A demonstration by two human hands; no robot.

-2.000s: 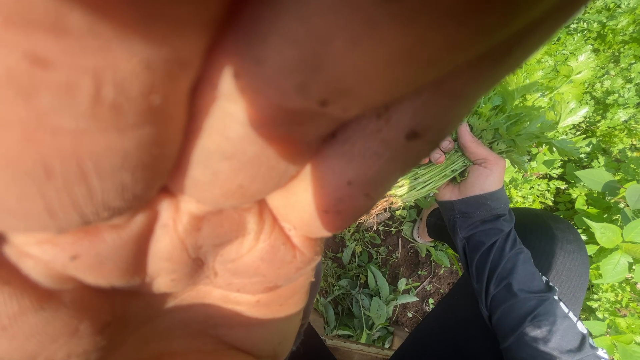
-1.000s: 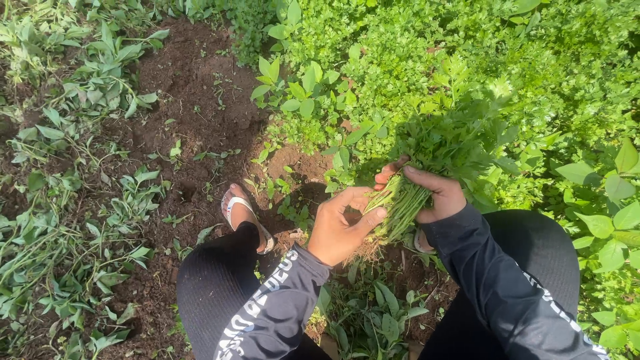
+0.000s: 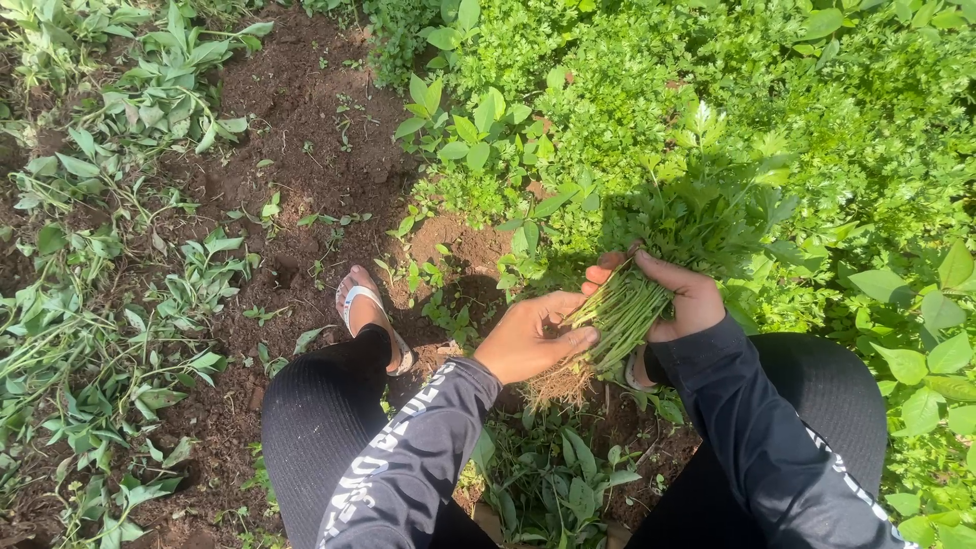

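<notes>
A bunch of leafy green herbs (image 3: 625, 313), which looks like cilantro or parsley, lies slanted between my hands, leaves to the upper right and pale brown roots (image 3: 560, 383) to the lower left. My right hand (image 3: 682, 293) is wrapped around the stems just below the leaves, thumb on top. Against the lower stems, near the roots, rests my left hand (image 3: 537, 335), its thumb and fingers closed on them. Part of its grip is hidden by the stems.
Dense low herb plants (image 3: 862, 152) grow at the upper right. Wilted uprooted weeds (image 3: 152, 305) cover the soil (image 3: 305, 137) on the left. My foot in a white flip-flop (image 3: 362, 305) stands on the dirt. Cut leafy weeds (image 3: 564, 480) lie between my legs.
Two seconds ago my left hand was close before the camera, blocking much of the view; it has since moved down to the bunch. My right hand holds the bunch throughout.
</notes>
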